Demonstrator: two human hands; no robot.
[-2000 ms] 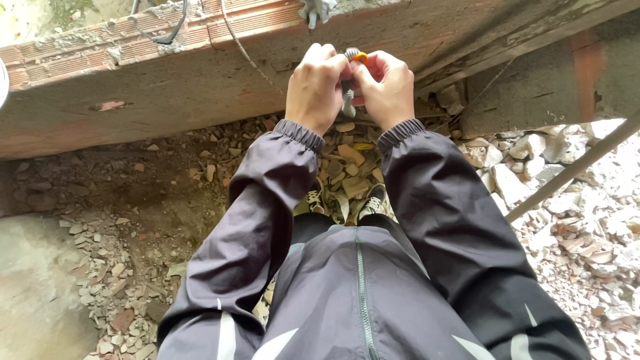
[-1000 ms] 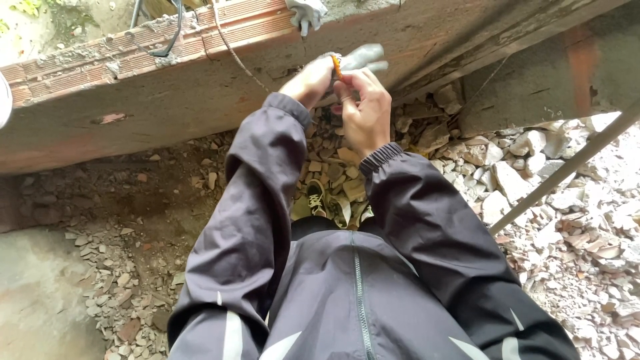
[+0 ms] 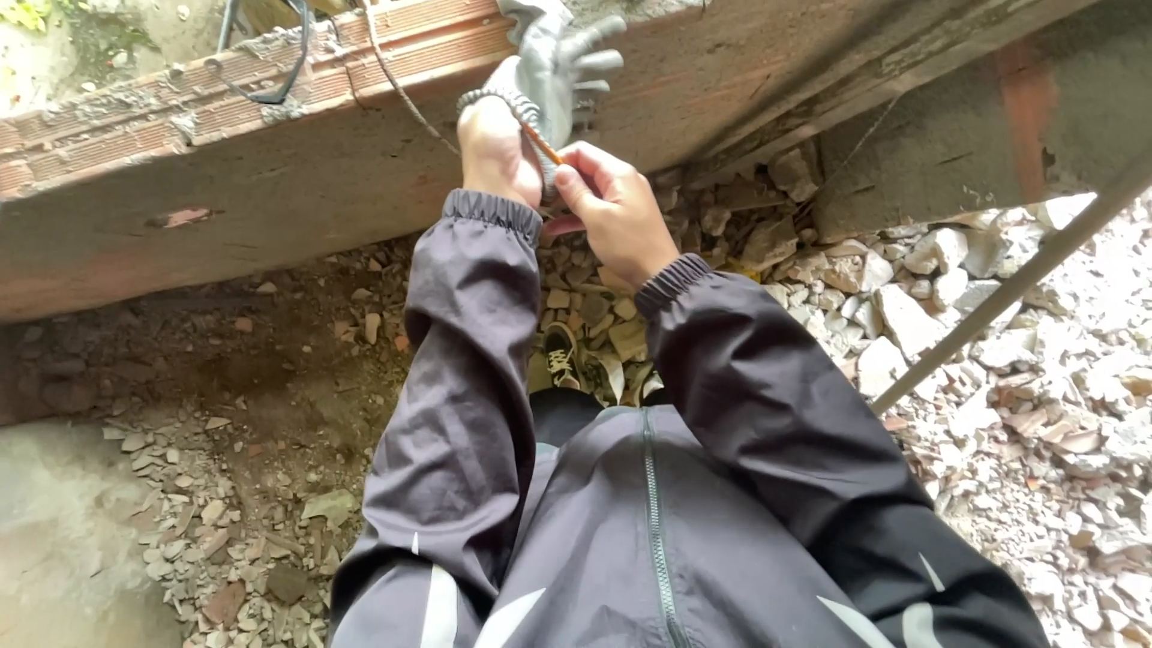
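A grey coated work glove (image 3: 553, 85) with a ribbed knit cuff and an orange edge is partly on my left hand (image 3: 497, 148), its fingers spread toward the upper right. My left fingers are inside the glove and hidden. The thumb and fingers of my right hand (image 3: 616, 202) pinch the orange-edged cuff near my left palm. Above, a second grey glove (image 3: 533, 13) lies on top of the brick wall, partly behind the worn one.
A wall of hollow red bricks (image 3: 243, 99) with a plastered side runs across the front. A black strap or cable (image 3: 292, 67) and a thin cord (image 3: 396, 81) hang over it. Rubble (image 3: 909, 315) covers the ground. A pole (image 3: 1008, 292) slants at the right; a concrete slab (image 3: 72, 540) lies lower left.
The glove was bunched between both hands two seconds ago; now my left hand is partly inside it with its fingers spread. My right hand has moved down along the cuff.
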